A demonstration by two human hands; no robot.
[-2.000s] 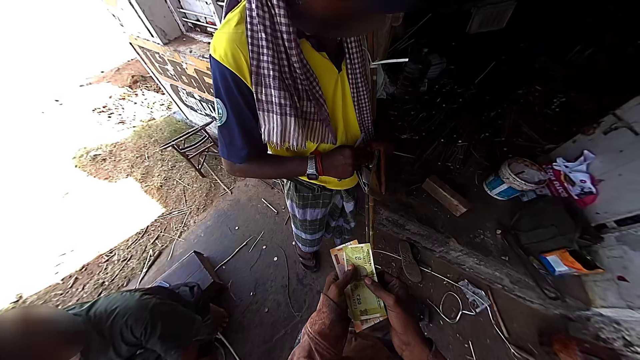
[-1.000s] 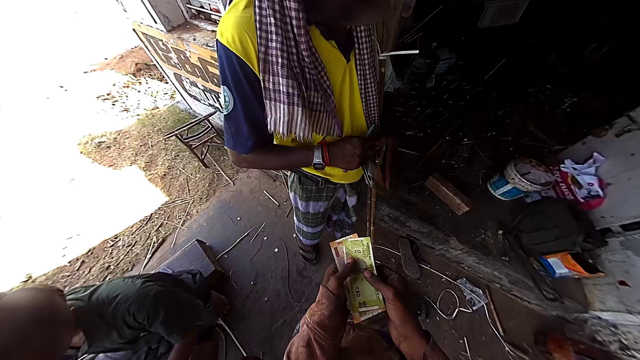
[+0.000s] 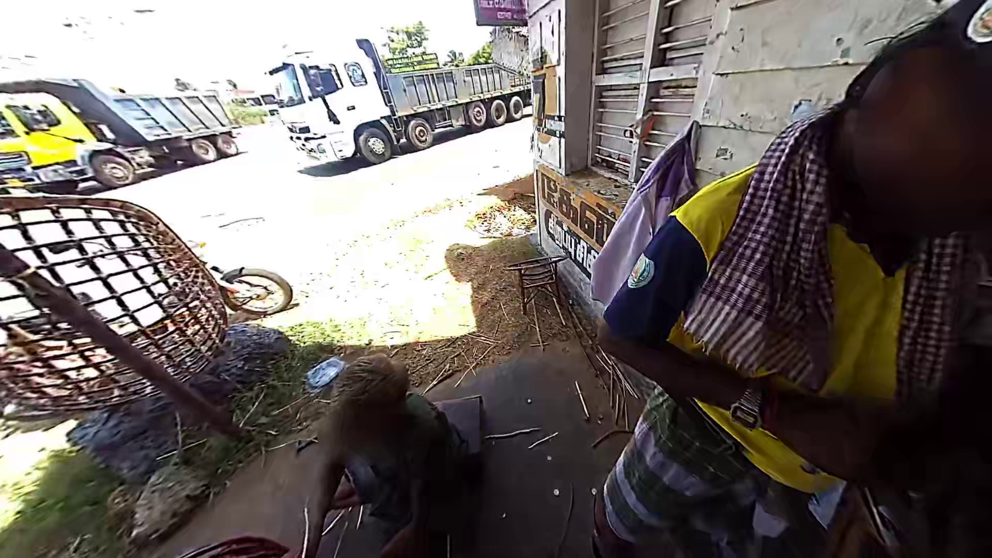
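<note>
Neither my left hand nor my right hand shows in the head view now, so what they hold cannot be seen. A person in a yellow and navy shirt (image 3: 868,333) stands close by on the right, a checked scarf (image 3: 775,271) over the shoulders and a wristwatch (image 3: 747,408) on one wrist. That person's hands are lost in dark shadow at the right edge. Another person (image 3: 403,442) is low to the ground at the lower middle, head bent down.
A large woven cane frame (image 3: 116,310) with a slanting pole (image 3: 132,356) stands left. Rocks (image 3: 167,496) lie below it. Thin sticks (image 3: 511,434) litter the floor near a small cane stool (image 3: 537,275). Dump trucks (image 3: 333,108) and a motorcycle wheel (image 3: 260,292) are beyond.
The view has swung far to the left and up. My two hands and the banknotes they held, seen in both earlier frames, are out of sight now.
</note>
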